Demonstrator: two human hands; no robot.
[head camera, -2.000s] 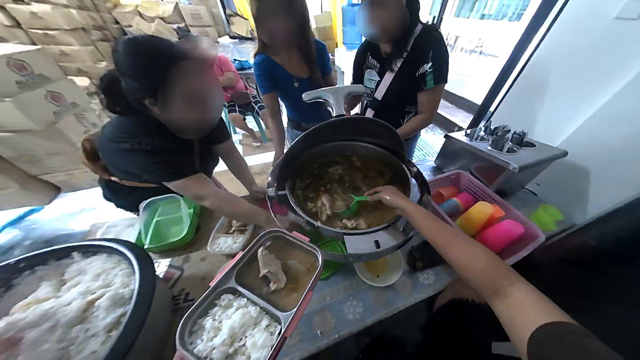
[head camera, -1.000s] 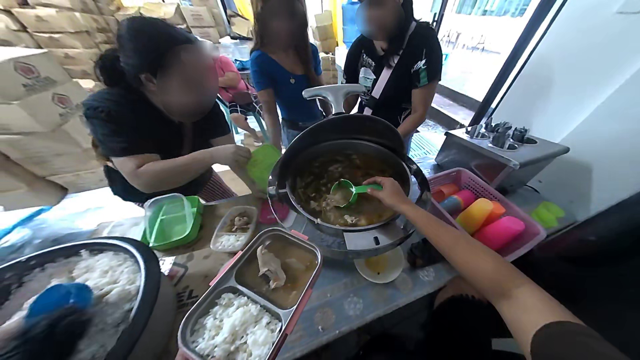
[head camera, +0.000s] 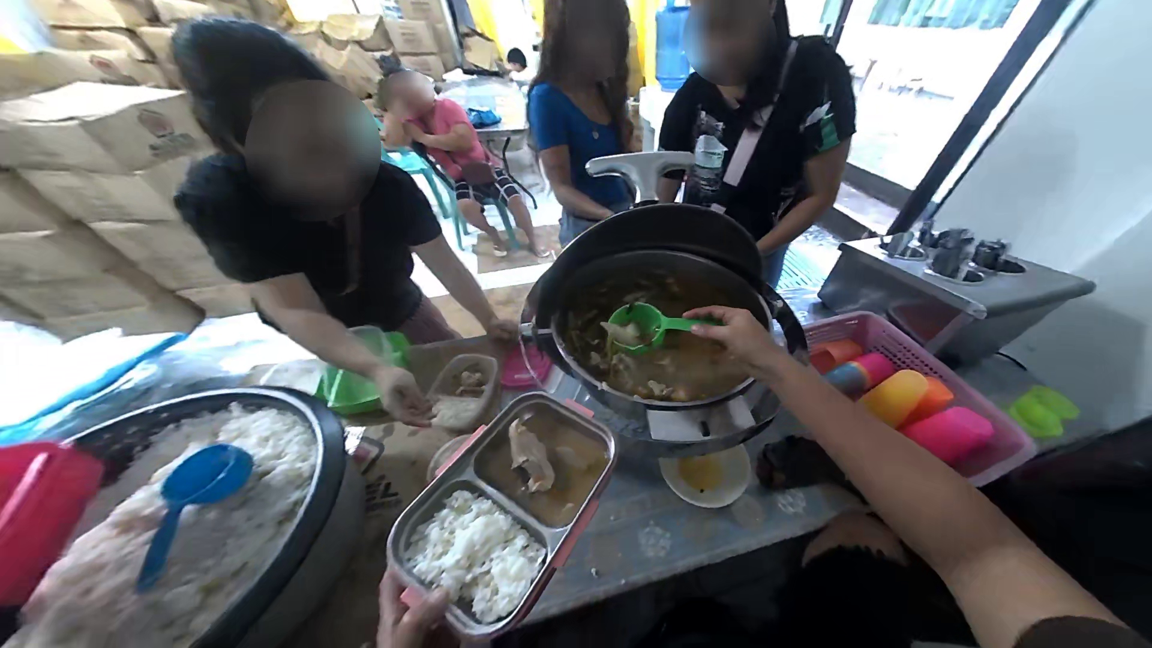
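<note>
My right hand (head camera: 740, 340) grips the handle of a green plastic ladle (head camera: 641, 328), whose bowl holds some food just over the soup in a large round pot (head camera: 666, 270) with its lid raised. At the lower middle, my left hand (head camera: 416, 616) holds the near corner of a two-compartment metal lunch box (head camera: 468, 477) with a pink outer shell. White rice (head camera: 477, 551) fills the nearer compartment; broth with a piece of meat (head camera: 533, 457) is in the farther one.
A big rice cooker (head camera: 337, 468) with a blue scoop (head camera: 205, 475) stands left. Across the table, a person reaches to a small rice container (head camera: 468, 396) beside a green container (head camera: 353, 382). A pink basket (head camera: 999, 423) of colored cups, a small bowl (head camera: 706, 475) and other people are around the pot.
The ladle in my right hand has moved from low in the soup to a raised, tilted position. The person across has lowered a hand to the small container. The blue scoop now lies on the rice, released.
</note>
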